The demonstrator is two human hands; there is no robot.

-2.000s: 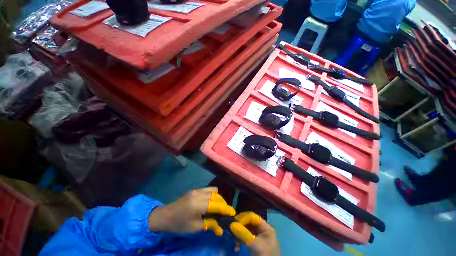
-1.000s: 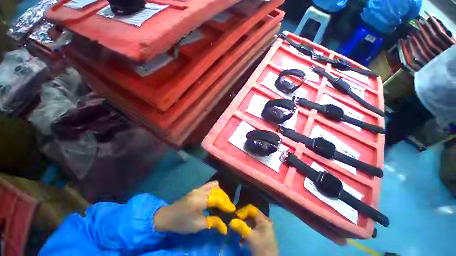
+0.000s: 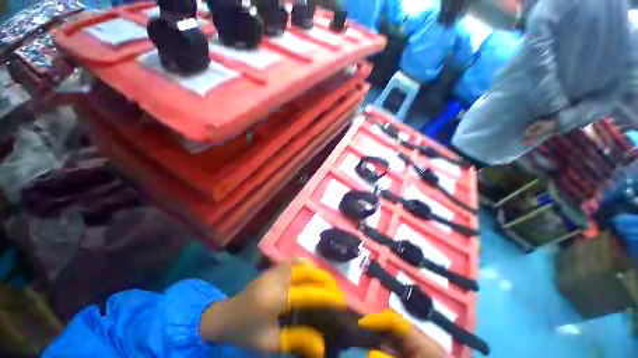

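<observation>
My left hand point(image 3: 269, 311), with yellow finger cots, holds a black watch point(image 3: 329, 328) low in front of me. My right hand point(image 3: 399, 335), also with yellow cots and cut off by the bottom edge, touches the watch's right side. The watch is blurred, so its clasp cannot be made out. Just beyond my hands is a red compartment tray point(image 3: 283, 235). Its left column has closed watches point(image 3: 340, 245) on white labels. Its right column has open watches point(image 3: 418, 302) lying flat.
A higher stack of red trays point(image 3: 210, 129) stands at the left, with closed watches point(image 3: 179, 45) on top. Plastic bags point(image 3: 42, 150) lie at the far left. A person in a pale smock point(image 3: 521, 91) stands beyond the tray. A cardboard box point(image 3: 594, 276) and a rack point(image 3: 535, 213) are at the right.
The view has tilted up and shifted, so the trays sit lower in it. My hands with the watch have come up closer to the tray. The person in the pale smock has come further into view.
</observation>
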